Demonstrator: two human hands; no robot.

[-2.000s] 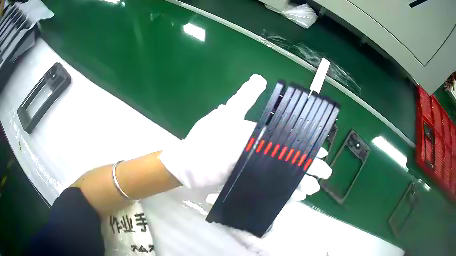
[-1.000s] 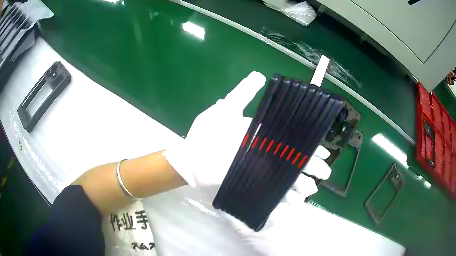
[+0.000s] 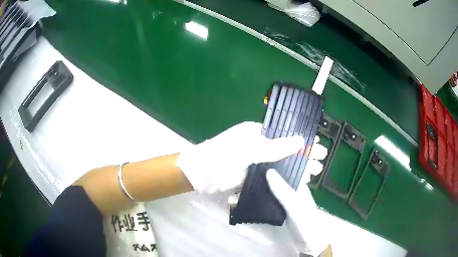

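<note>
A stack of black phone housings (image 3: 289,113) stands edge-on over the bench, its ribbed sides facing me. My left hand (image 3: 241,155), in a white glove, comes from the left and grips the stack, fingers lying across its ribbed face over the small orange-red marks. My right hand (image 3: 301,211), also gloved in white, holds the stack from below and the right; its thumb lies on the lower face and its fingertips show past the right edge. Several open black housings (image 3: 345,160) lie on the green surface beyond the stack, the nearest partly hidden.
A single housing (image 3: 46,95) lies on the white bench sheet (image 3: 115,135) at left. Slotted trays (image 3: 17,30) are at far left, a red parts tray (image 3: 442,145) at right. A white strip (image 3: 323,75) crosses the green surface. A printed bag (image 3: 129,228) lies under my left forearm.
My left fingers have closed across the stack, covering most of the red marks. The stack has turned more upright, and my right thumb now shows in front. The housings on the green surface have moved left.
</note>
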